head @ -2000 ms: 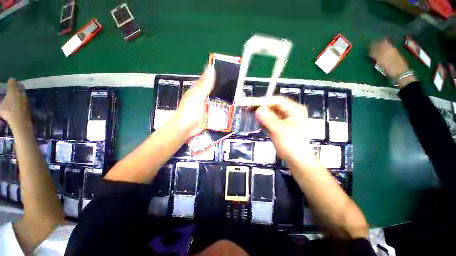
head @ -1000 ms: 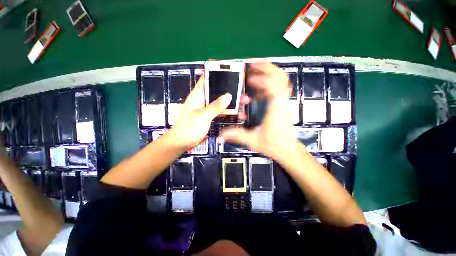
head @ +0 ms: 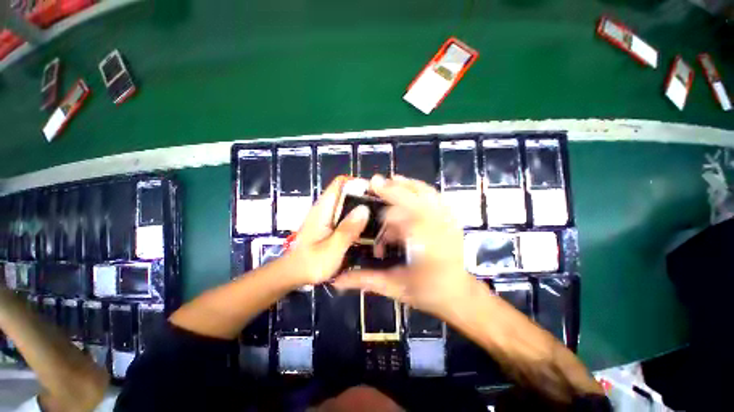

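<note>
A phone assembly (head: pixel 366 211) with a white frame edge, a dark screen and a bit of red-orange rim is held over the middle of the black parts tray (head: pixel 573 249). My left hand (head: pixel 322 237) grips its left side, with the thumb on the screen. My right hand (head: pixel 422 249) is blurred and closes over its right and lower part, hiding the keypad area. Pale front covers (head: pixel 459 181) lie in rows in the tray pockets. A gold-framed front cover (head: pixel 380 318) lies in the tray below my hands.
Red-orange phone bodies (head: pixel 441 76) lie scattered on the green bench (head: pixel 265 88) beyond the pale strip. Another filled tray (head: pixel 171 241) is at the left, with another person's arm (head: pixel 56 354) over its edge. A dark sleeve (head: pixel 700 298) is at the right.
The white frame, first held apart in my right hand, now sits on the phone between both hands. Both hands have moved lower. The bench phones have shifted left, and the coworker's hand at right left view.
</note>
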